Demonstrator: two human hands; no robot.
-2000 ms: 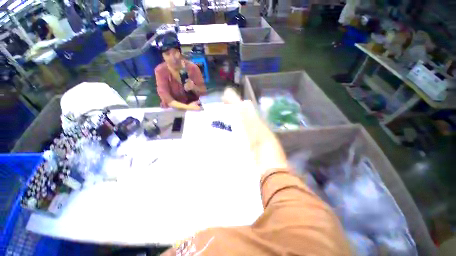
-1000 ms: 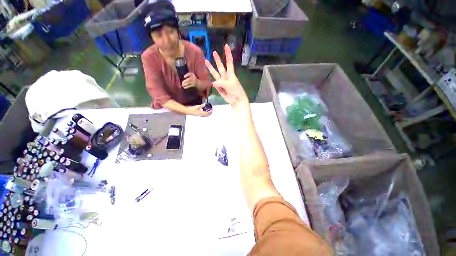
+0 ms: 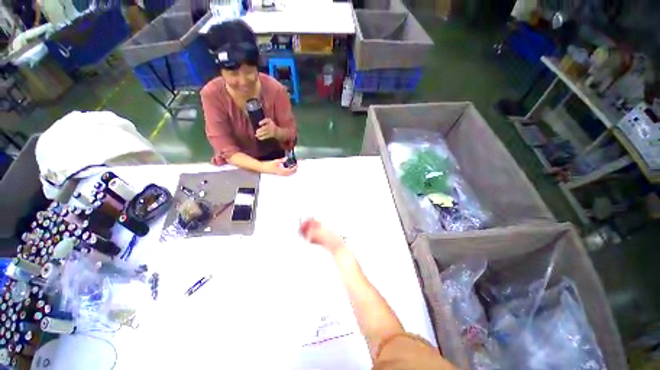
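Note:
My right hand (image 3: 312, 231) is blurred and small at the middle of the white table (image 3: 268, 289), at the end of my bare forearm and orange-brown sleeve. Its fingers look curled in. The small dark patterned item seen there earlier is not visible now; I cannot tell if it is under or in the hand. My left hand is not in view.
Thread cones (image 3: 58, 238), a black pouch (image 3: 147, 207), clear bags (image 3: 98, 285) and a grey mat (image 3: 217, 206) with a phone (image 3: 243, 204) lie left. A person (image 3: 250, 108) holding a microphone (image 3: 255, 112) sits opposite. Bins of bagged items (image 3: 477, 166) stand right.
My right hand was raised with fingers spread near the seated person; it has come down and back to the middle of the table. The small dark item there has gone from sight.

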